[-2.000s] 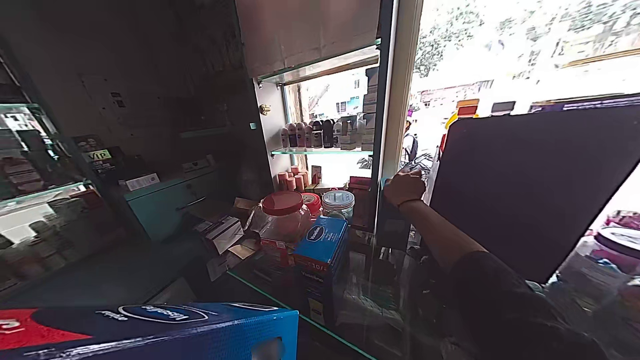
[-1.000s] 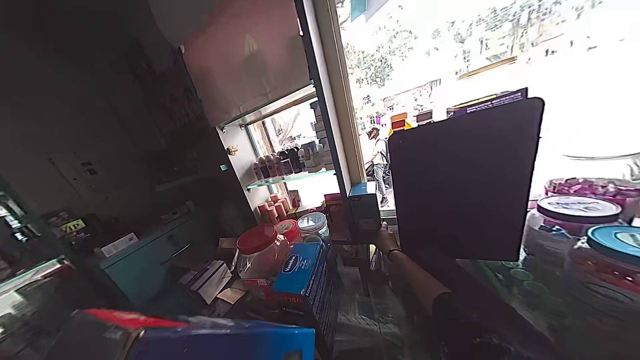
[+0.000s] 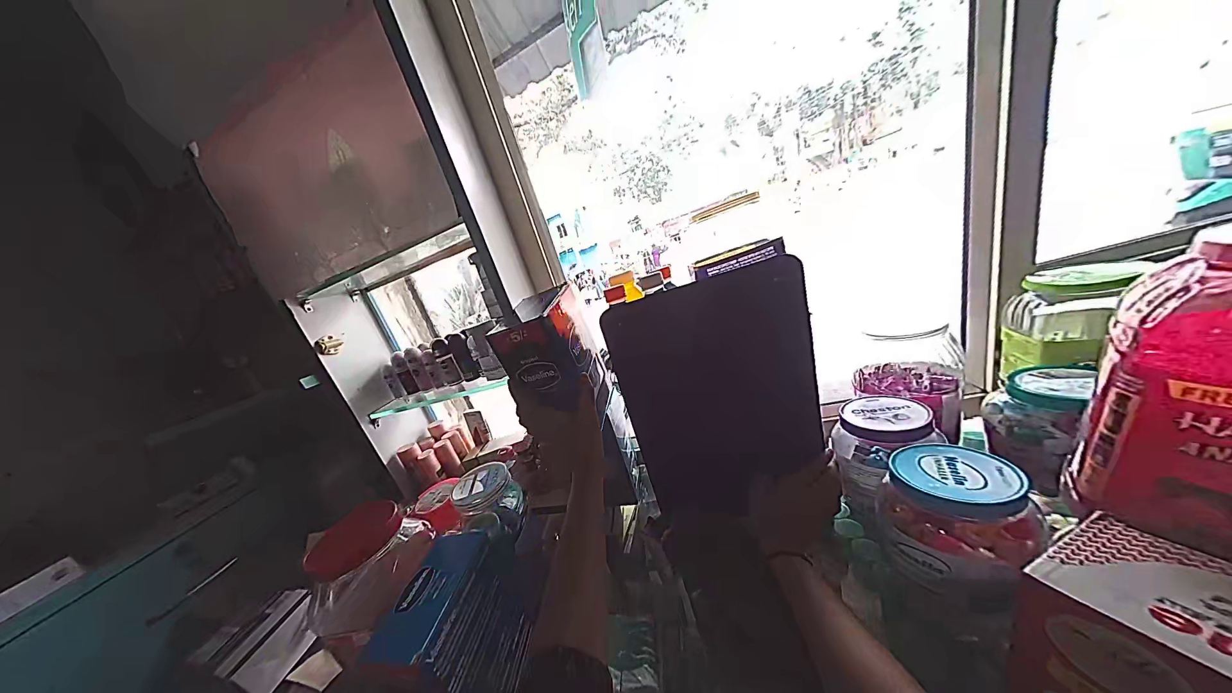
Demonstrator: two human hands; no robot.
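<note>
A Vaseline carton (image 3: 541,371), dark with red parts, is upright beside the window frame. My left hand (image 3: 570,423) is raised against its lower front and appears to grip it; the fingers are dim. Just right of the carton stands a large dark flat panel (image 3: 717,385) with rounded corners. My right hand (image 3: 801,500), a thin band at its wrist, holds the panel's lower right edge. Below my left hand, a blue Vaseline box (image 3: 428,587) lies next to a clear jar with a red lid (image 3: 354,539).
At right are a candy jar with a blue lid (image 3: 958,476), a purple-lidded jar (image 3: 885,419), a big red container (image 3: 1169,404) and a patterned box (image 3: 1131,597). Bottles line a glass shelf (image 3: 438,397) at left. A jar with a whitish lid (image 3: 481,486) stands below.
My right hand has gone from beside the window post to the panel's right edge. The blue and red carton from the lower left foreground is no longer there; my left hand now shows. The view has turned right.
</note>
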